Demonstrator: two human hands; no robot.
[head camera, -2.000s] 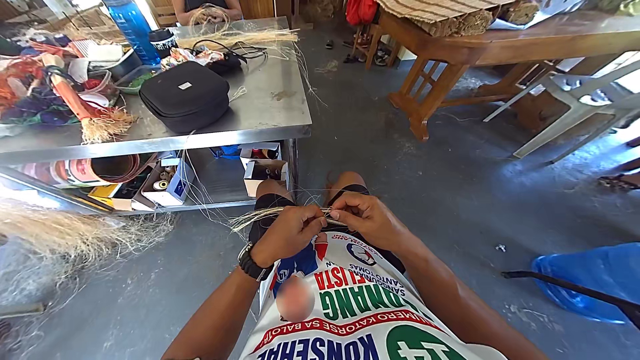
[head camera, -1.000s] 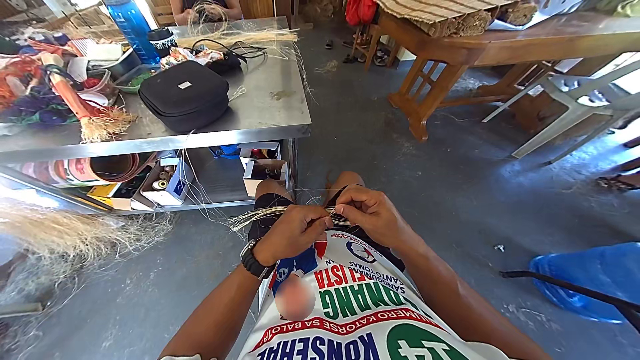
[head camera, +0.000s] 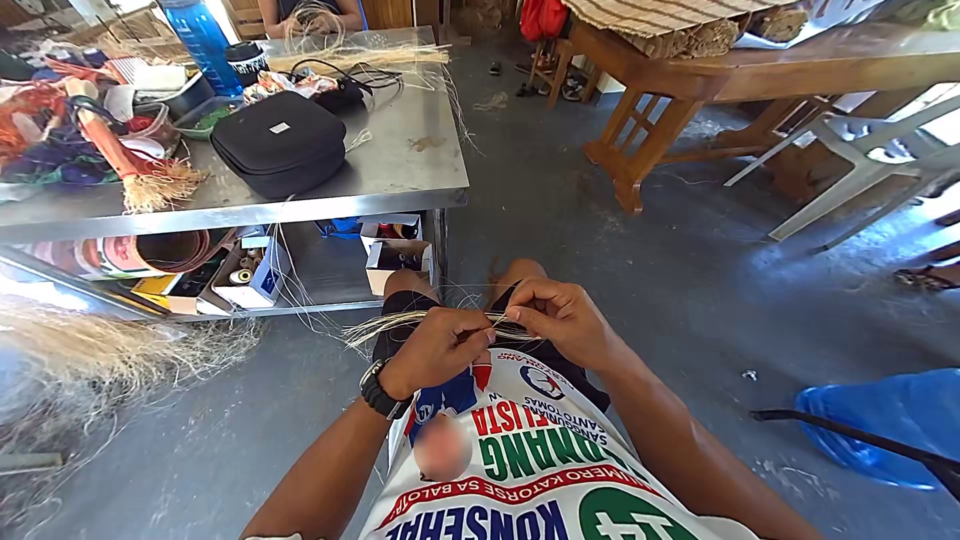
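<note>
A bundle of pale plant fibres (head camera: 386, 324) lies across my lap, its loose ends fanning out to the left. My left hand (head camera: 450, 345), with a black watch on the wrist, is closed around fine strands, thumb against the fingers. Just to its right, my right hand (head camera: 551, 315) pinches a thin strand between thumb and index finger. A short span of strand runs between the two hands, above the bundle. Whether the strands are knotted there is too fine to tell.
A metal table (head camera: 405, 161) at the left holds a black zip case (head camera: 279, 144), a blue bottle (head camera: 202, 49) and an orange fibre tassel (head camera: 112, 139). Loose fibres (head camera: 97, 352) hang below left. At right stand a wooden table (head camera: 675, 79), a plastic chair (head camera: 862, 157) and a blue container (head camera: 885, 427). Another person sits beyond the metal table.
My right hand has moved slightly away from my left hand since a second or two ago, still pinching. My left hand stays nearly in place.
</note>
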